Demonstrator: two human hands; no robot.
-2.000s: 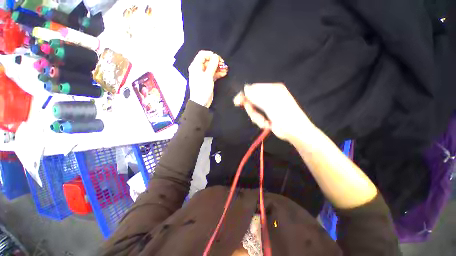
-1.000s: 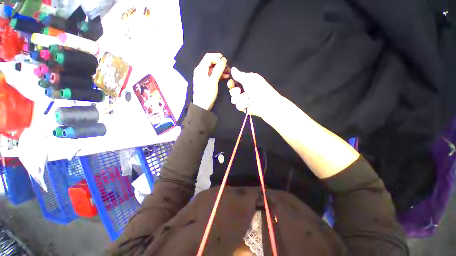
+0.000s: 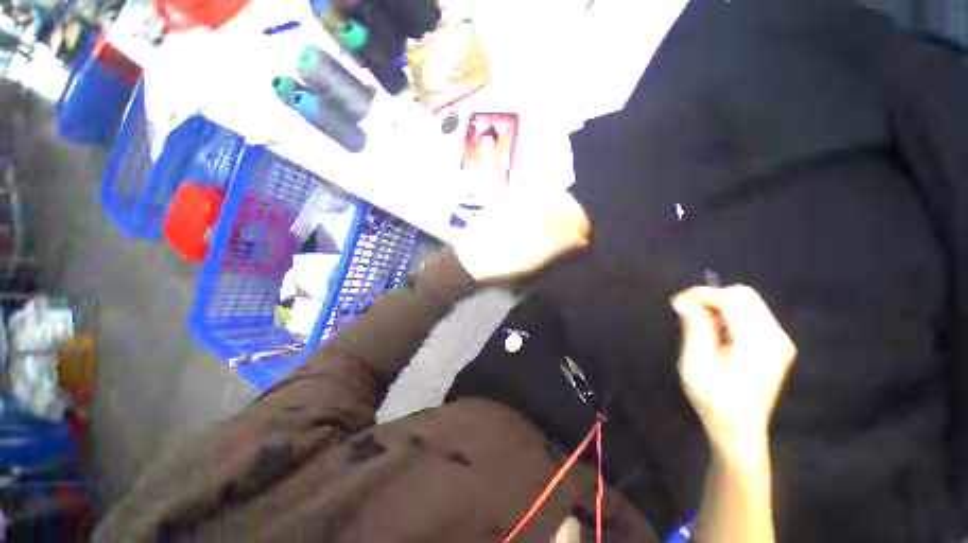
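Note:
A large black garment (image 3: 807,180) covers the right part of the table. A small bright glint (image 3: 680,211) shows on it. My left hand (image 3: 525,235) is at the garment's left edge by the phone, back of the hand up; its fingertips are hard to make out. My right hand (image 3: 732,345) is over the garment, thumb and forefinger close together, with a faint dark thing at the tips that I cannot make out. Small dark metal snips (image 3: 576,380) hang at the end of a red cord (image 3: 600,467) near my lap.
A phone (image 3: 489,149), a gold patterned box (image 3: 447,64), a dark disc (image 3: 450,124) and thread cones (image 3: 334,98) are on the white table at upper left. Blue baskets (image 3: 271,202) with a red item (image 3: 194,221) stand below its edge. A white round spot (image 3: 515,342) shows on dark cloth.
The view has turned and shifted toward the left. My hands were together on the cord's end and are now apart. The snips now hang free. My right hand has moved away to the right.

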